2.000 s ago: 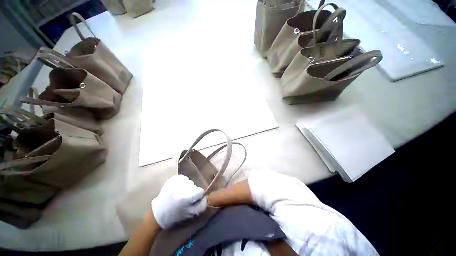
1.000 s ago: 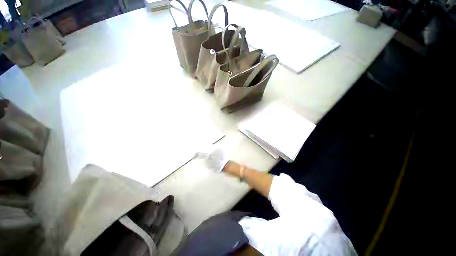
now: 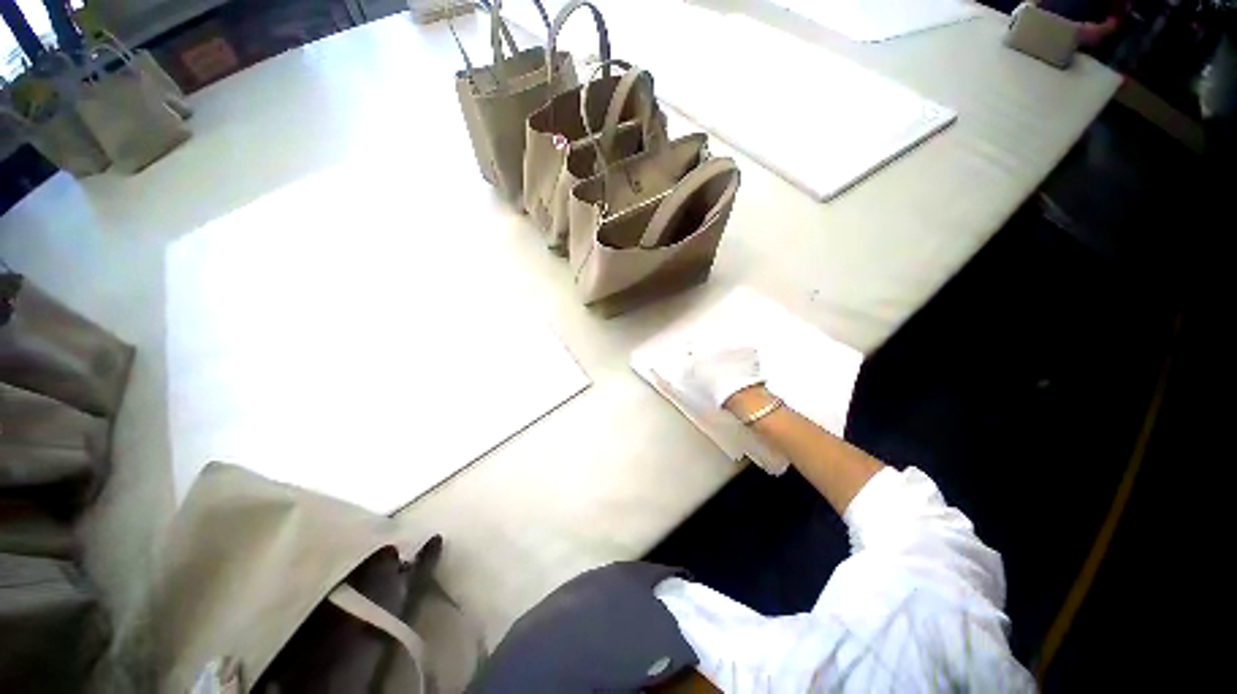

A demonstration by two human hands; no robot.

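A taupe tote bag (image 3: pixel 258 563) lies tilted at the lower left, its open mouth and dark inside towards me, one handle across the opening. A small pale patch at the bag's lower edge looks like gloved fingers of my left hand (image 3: pixel 217 675); the rest is cut off by the picture's edge. My right hand (image 3: pixel 722 377), in a white glove, is on the white paper pad (image 3: pixel 800 355) at the table's right edge. Its fingers blend into the paper, so their grip is not clear.
A large white tissue stack (image 3: pixel 353 339) lies at table centre. Several tote bags (image 3: pixel 658 264) stand behind the pad; more are at the left edge (image 3: pixel 54 461) and far left (image 3: pixel 129 115). Another white stack (image 3: pixel 868 136) and a small taupe item (image 3: pixel 1042 37) lie far right.
My right hand has moved right, from the table beside the tissue stack onto the paper pad. The view first swung right; the tote bag from my lap area now lies at lower left.
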